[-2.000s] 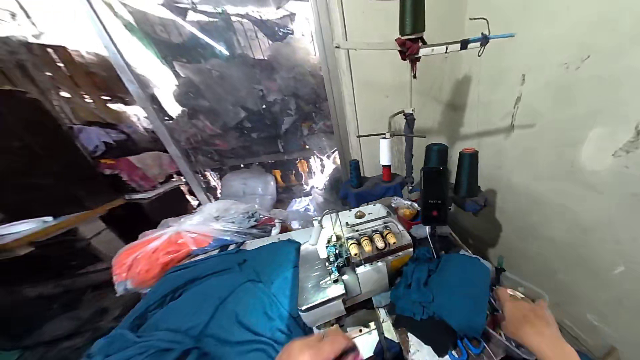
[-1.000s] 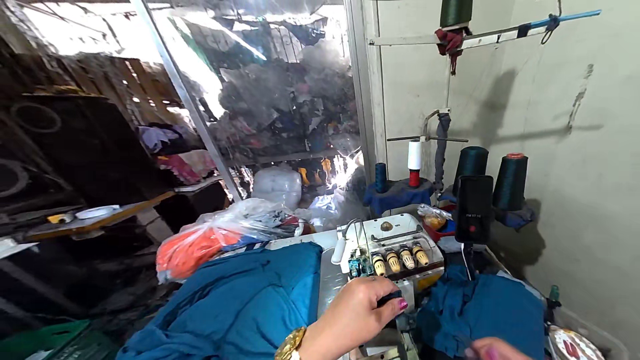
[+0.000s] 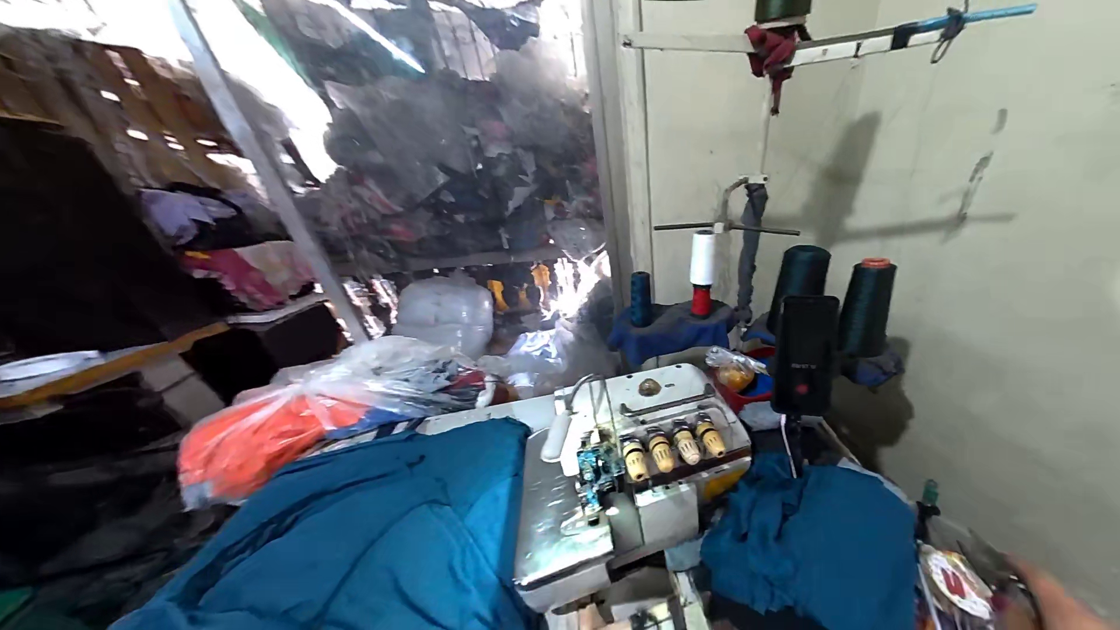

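Observation:
My right hand [image 3: 1054, 602] shows only in part and blurred at the lower right edge, beside a container of small items [image 3: 958, 582]; whether it holds anything is hidden. My left hand cannot be made out. An overlock sewing machine [image 3: 669, 385] with several tension dials [image 3: 661, 448] stands at the centre, its lower front opened. Teal fabric [image 3: 394, 534] lies left of it, against the metal work plate [image 3: 560, 516]. More teal fabric [image 3: 814, 542] is bunched to its right, below an upright phone [image 3: 805, 354].
Dark thread cones [image 3: 866, 306] and a white spool [image 3: 703, 258] stand behind the machine, beneath a thread stand arm [image 3: 840, 48]. A clear plastic bag with orange contents [image 3: 262, 446] lies at the left rear. A wall [image 3: 980, 350] borders the right side.
My left hand, over the front of the machine one second ago, has gone from sight. My right hand has moved from the bottom, near the bunched fabric, to the container at the right.

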